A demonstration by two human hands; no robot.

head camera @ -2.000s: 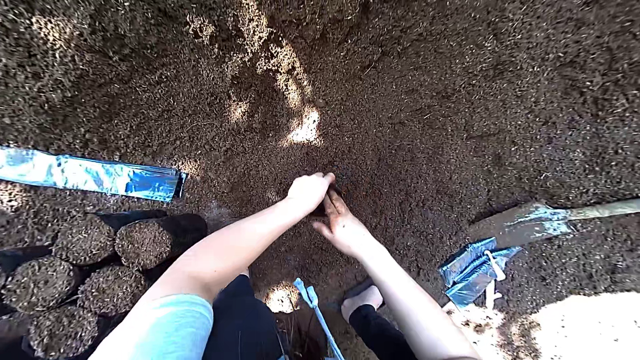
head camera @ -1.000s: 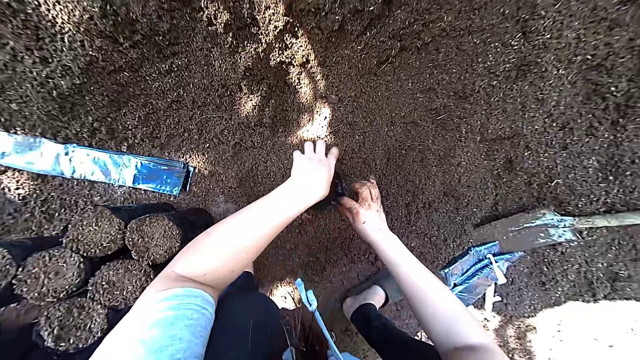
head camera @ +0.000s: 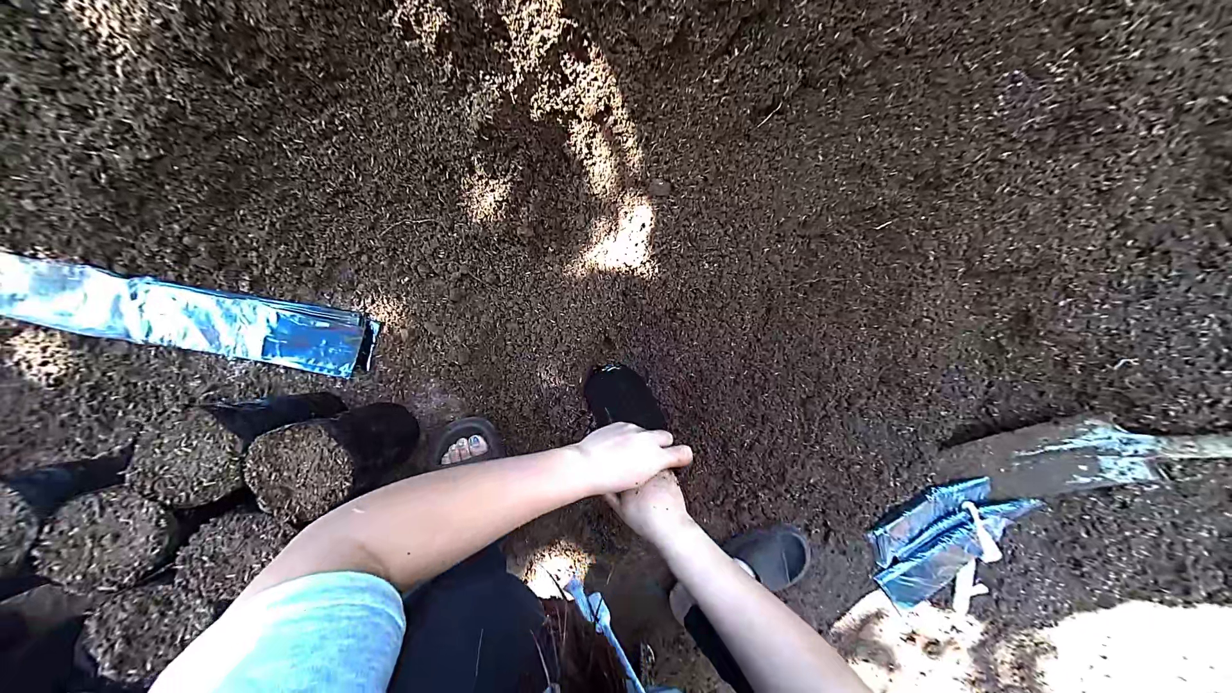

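A black plastic grow bag (head camera: pixel 624 397) lies on the loose brown soil (head camera: pixel 789 318), its far end pointing away from me. Both my hands are at its near end. My left hand (head camera: pixel 628 456) rests over the bag's near end and overlaps my other hand, fingers toward the right. Beneath and nearer to me, my right hand (head camera: pixel 654 502) is closed at the same end, with its fingers mostly hidden. How full the bag is cannot be told.
Several soil-filled black bags (head camera: pixel 298 467) are stacked at left, below a long bundle of shiny plastic bags (head camera: pixel 241 327). At right lie a soil-covered shovel blade (head camera: pixel 1049 457) and folded plastic bags (head camera: pixel 929 549). My sandalled feet (head camera: pixel 775 556) flank my hands.
My hands have moved nearer to my body and now overlap. The black bag, mostly hidden between them before, shows beyond them. A sandalled foot has come into sight at left.
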